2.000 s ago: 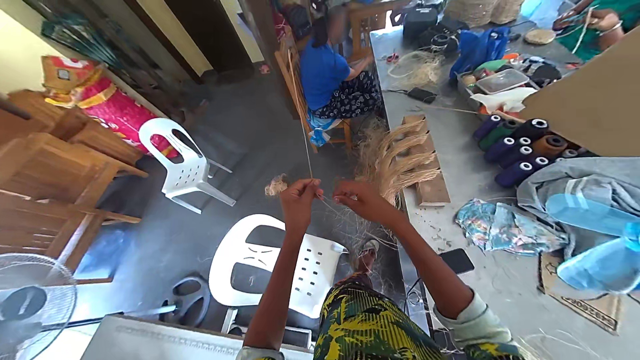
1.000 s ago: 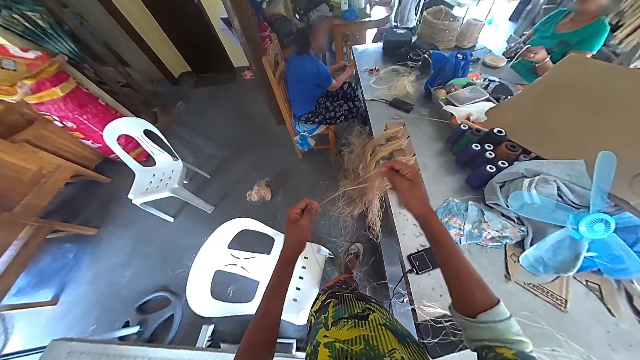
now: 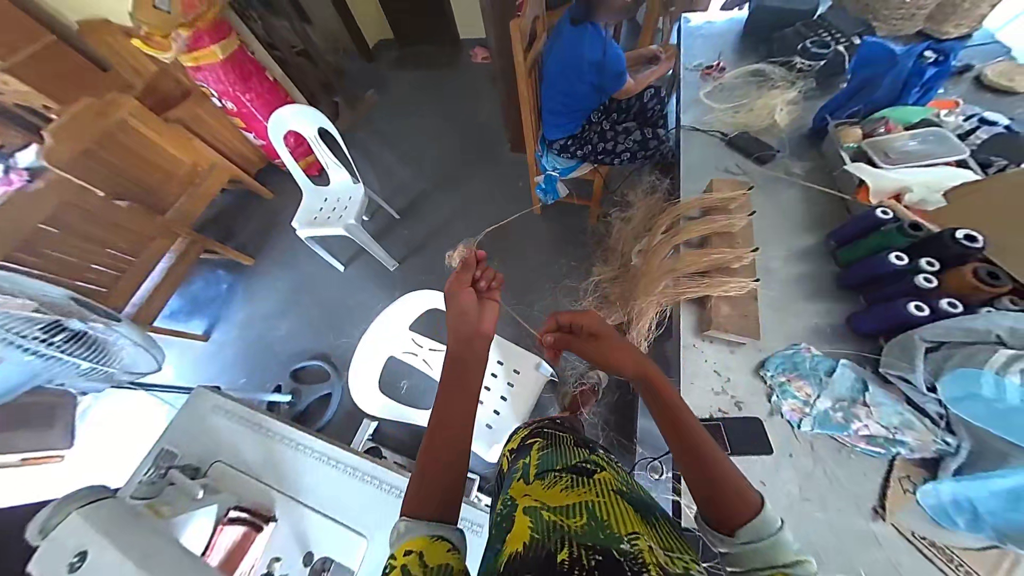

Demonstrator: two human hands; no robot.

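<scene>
A thin strand of pale plant fibre point(image 3: 520, 320) is stretched between my two hands above the white plastic chair. My left hand point(image 3: 475, 292) pinches it with the fingers curled, and a loose end runs up and to the right from there. My right hand point(image 3: 582, 340) grips the strand's lower end between thumb and fingertips. To the right of my right hand, several bundles of tan fibre point(image 3: 656, 264) hang over the table edge from a wooden block point(image 3: 732, 312). A small fibre clump point(image 3: 461, 253) shows just behind my left fingertips.
A white plastic chair point(image 3: 512, 376) stands close before me, another point(image 3: 336, 192) farther left. A sewing machine point(image 3: 120, 536) and a fan point(image 3: 72, 344) are at the left. Thread cones point(image 3: 888, 312), cloth point(image 3: 856, 400) and a phone point(image 3: 748, 436) lie on the table point(image 3: 800, 512). A seated person point(image 3: 580, 80) is ahead.
My left hand has moved up, away from me, compared with one second ago; my right hand has come lower, away from the fibre bundles. The view has shifted.
</scene>
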